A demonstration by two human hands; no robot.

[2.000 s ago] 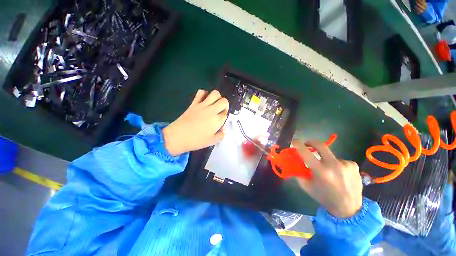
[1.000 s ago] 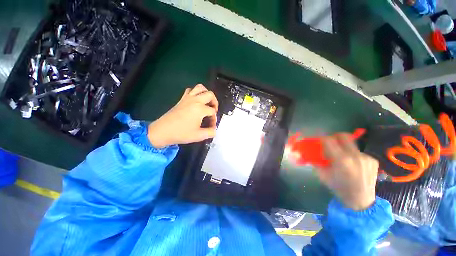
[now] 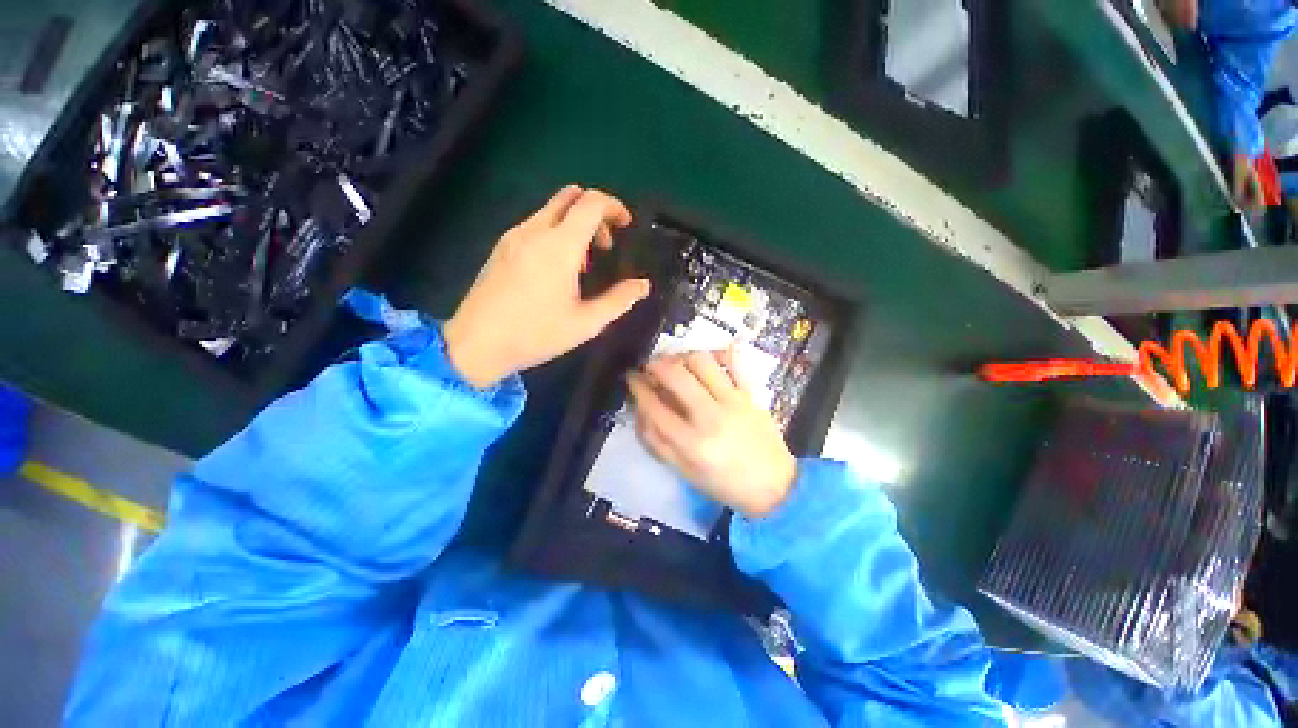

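An open device unit (image 3: 626,481) with a silver-white plate lies in a black carrier tray (image 3: 548,538) in front of me. Its mainboard (image 3: 776,324) with a yellow sticker (image 3: 737,297) is at the far end. My left hand (image 3: 544,289) is at the tray's upper left corner, thumb and fingers apart, with nothing visible between them. My right hand (image 3: 708,424) lies over the plate, fingers bent with the tips down near the board's edge. Whether it holds a small part is hidden by the fingers.
A parts bin (image 3: 228,171) heaped with black-silver strips is at left. An orange coiled air hose (image 3: 1210,356) and stacked clear plastic trays (image 3: 1110,519) are at right. Beyond the white edge strip (image 3: 811,135) are more black trays with units (image 3: 928,57). Another worker's blue sleeve shows at upper right.
My right hand has let go of the orange-red air gun and moved left onto the unit. My left hand's fingers have spread and shifted slightly up. The hose now stretches straighter at right.
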